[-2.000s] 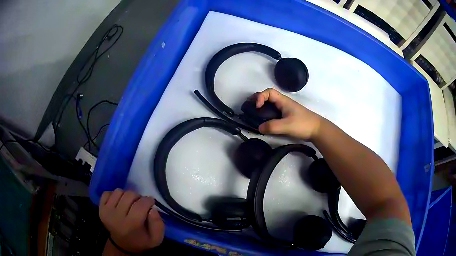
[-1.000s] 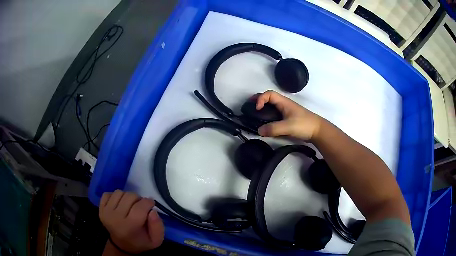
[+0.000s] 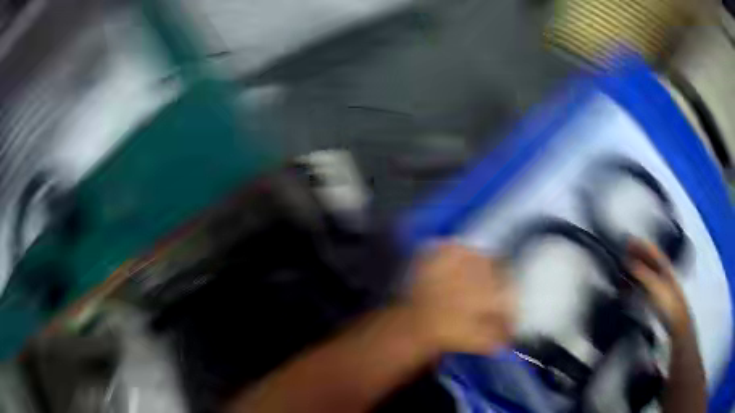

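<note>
The view is strongly blurred. Black headsets [image 3: 552,230] lie on the white liner [image 3: 504,230] of a blue tote [image 3: 516,157] at the right. My left hand [image 3: 463,298] is at the tote's near left rim, fingers curled; blur hides whether it holds anything. My right hand [image 3: 661,282] is over the tote, beside the lower part of the far headset [image 3: 637,169]; whether its fingers touch or grip an ear cup cannot be told. Other headsets in the near part of the tote are smeared together.
A green-topped bench [image 3: 177,161] with a wood-coloured edge is at the left, with a dark blurred form on it. A small white object [image 3: 338,181] lies between bench and tote. Grey surface stretches behind. A yellowish ribbed thing [image 3: 612,28] is at the top right.
The view has swung left, so the tote now sits at the right and the green bench shows. Both hands appear further right in the picture. Any headset movement is lost in blur.
</note>
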